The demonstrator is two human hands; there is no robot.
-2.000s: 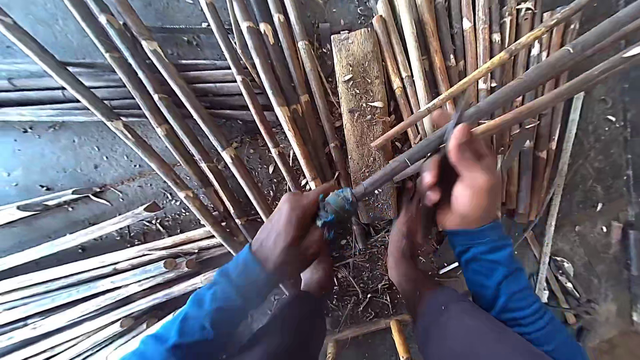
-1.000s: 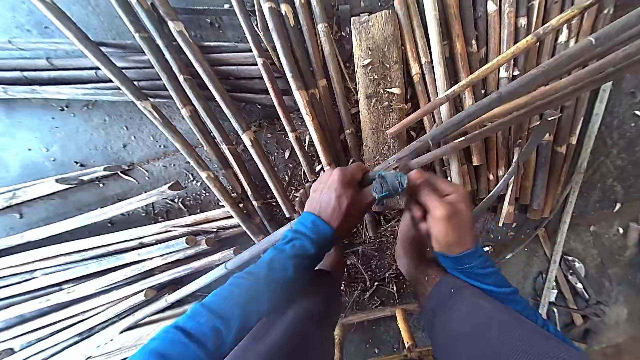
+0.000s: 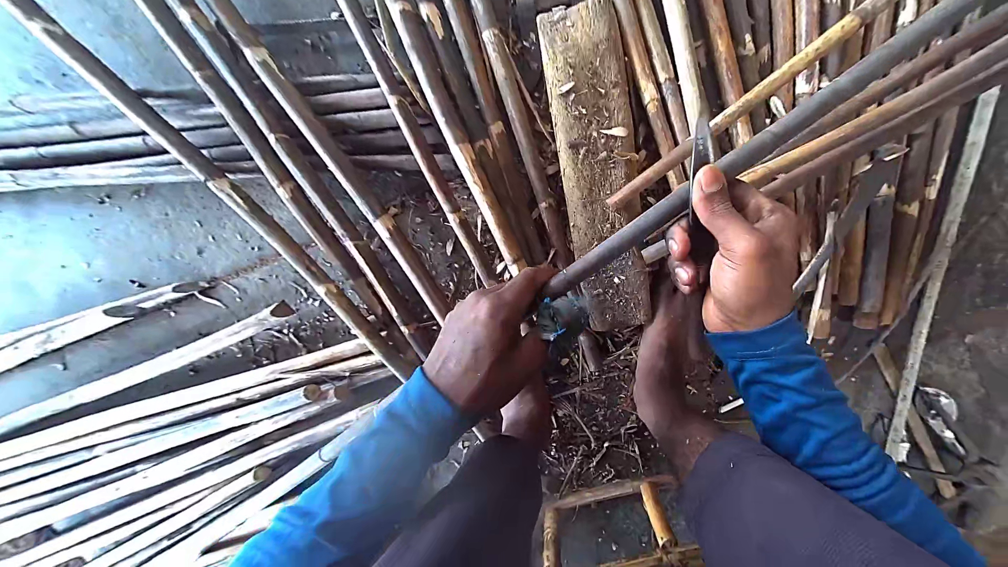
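Note:
My left hand (image 3: 492,342) grips the lower end of a dark round pole (image 3: 630,240), which slants from there to the upper right. A bundled cloth (image 3: 563,316) with blue bits hangs just under the pole beside my left fingers. My right hand (image 3: 744,244) is closed round the handle of a knife (image 3: 701,153), thumb up along it. Its blade points upward and lies against or just in front of the pole; contact cannot be told. A worn wooden board (image 3: 591,142) lies on the ground beneath the pole, strewn with shavings.
Long poles (image 3: 291,157) lean at the upper left, and pale split poles (image 3: 181,417) lie at the lower left. Upright cut sticks (image 3: 874,260) stand close together at the right. My bare feet (image 3: 669,378) rest among shavings, near a small wooden frame (image 3: 610,494).
My right hand has moved up and right from the cloth beside my left hand, and the knife blade now shows plainly at the pole. The left hand stays near the pole's lower end.

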